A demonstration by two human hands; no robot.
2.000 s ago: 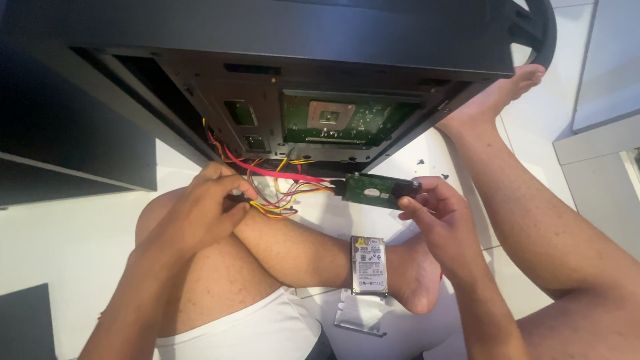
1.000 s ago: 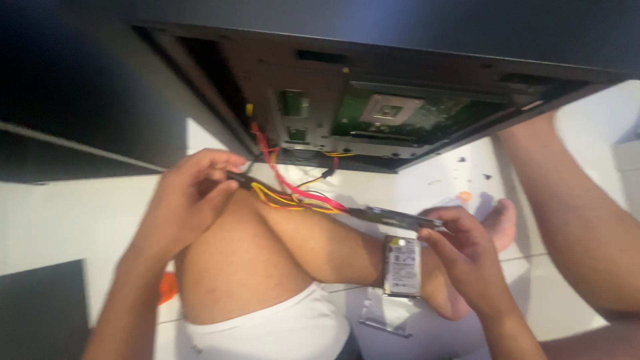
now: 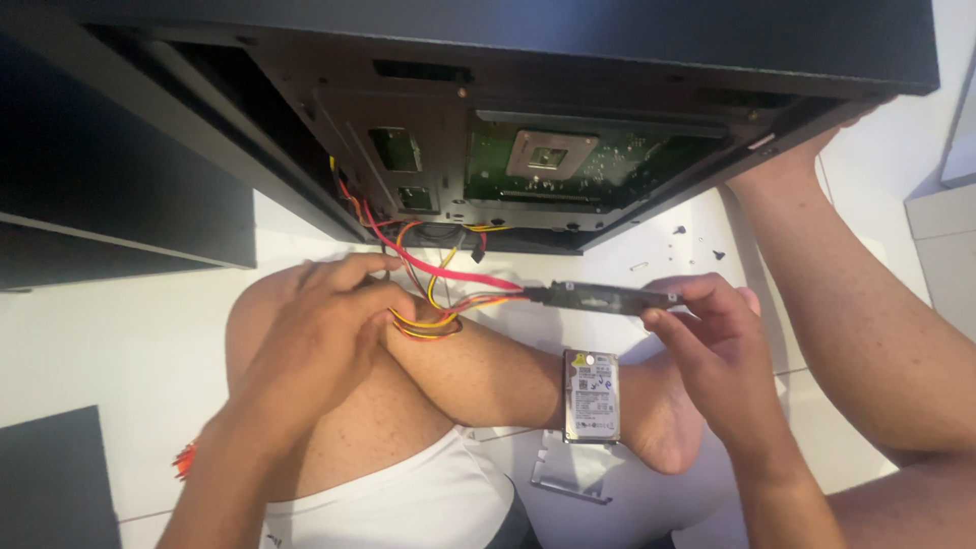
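Between its thumb and fingers my right hand [image 3: 713, 335] holds a hard drive [image 3: 610, 299] by its right end, circuit board side partly showing. A red SATA data cable [image 3: 442, 268] and a bundle of power wires [image 3: 427, 328] run to the connectors at the drive's left end. My left hand [image 3: 335, 313] pinches the power wires at their loop; what lies inside the fingers is hidden. A second hard drive [image 3: 592, 396] with a printed label rests on the lower leg near the ankle. Above both hands stands the computer case [image 3: 412, 183], its side uncovered.
A metal drive bracket [image 3: 568, 469] lies below the second drive. Several small screws [image 3: 718, 255] are scattered on the white tiled floor at right. A loose black connector [image 3: 478, 253] hangs at the case's lower edge. A dark panel [image 3: 122, 175] stands at left, an orange-red object [image 3: 185, 460] below it.
The held drive has tilted from showing its circuit board broadly to nearly edge-on since the earliest frame. Both hands keep their holds. The view has shifted somewhat.
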